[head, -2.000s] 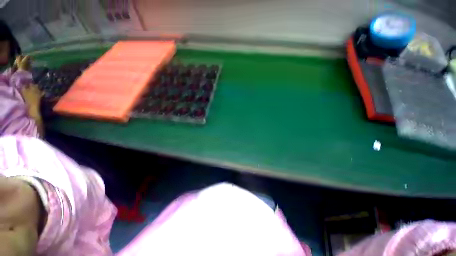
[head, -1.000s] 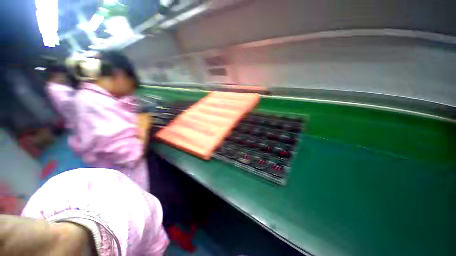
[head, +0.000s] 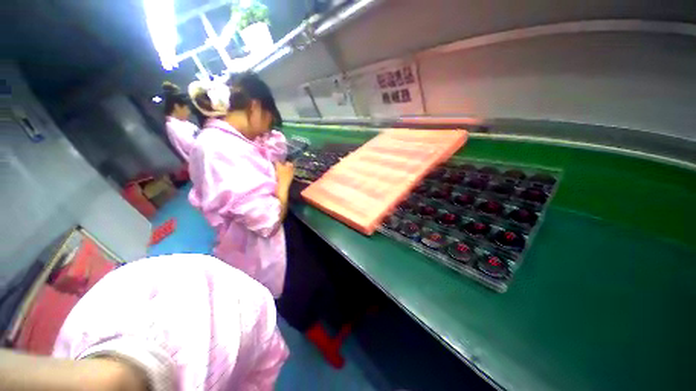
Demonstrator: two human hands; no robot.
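A clear blister tray (head: 500, 286) full of round black units lies on the green bench mat, right of centre. Several units near its front edge, such as this round electronic unit (head: 492, 264), show small red marks. An orange-red foam sheet (head: 385, 172) lies tilted over the tray's left part and hides the pockets under it. My left forearm and pink sleeve reach out at the bottom left, and the hand is cut off by the picture's edge. My right hand is not in view.
A person in a pink smock (head: 240, 183) stands at the bench to the left, with another person (head: 180, 126) behind. More dark units (head: 324, 160) lie beyond the foam sheet. The bench's front edge (head: 412, 305) runs diagonally. A red-topped low stand (head: 61, 294) is at far left.
The view has swung left, so the foam sheet and tray sit further right in the picture. The clock and the red-edged black tray have left view. My sleeve remains at the bottom left.
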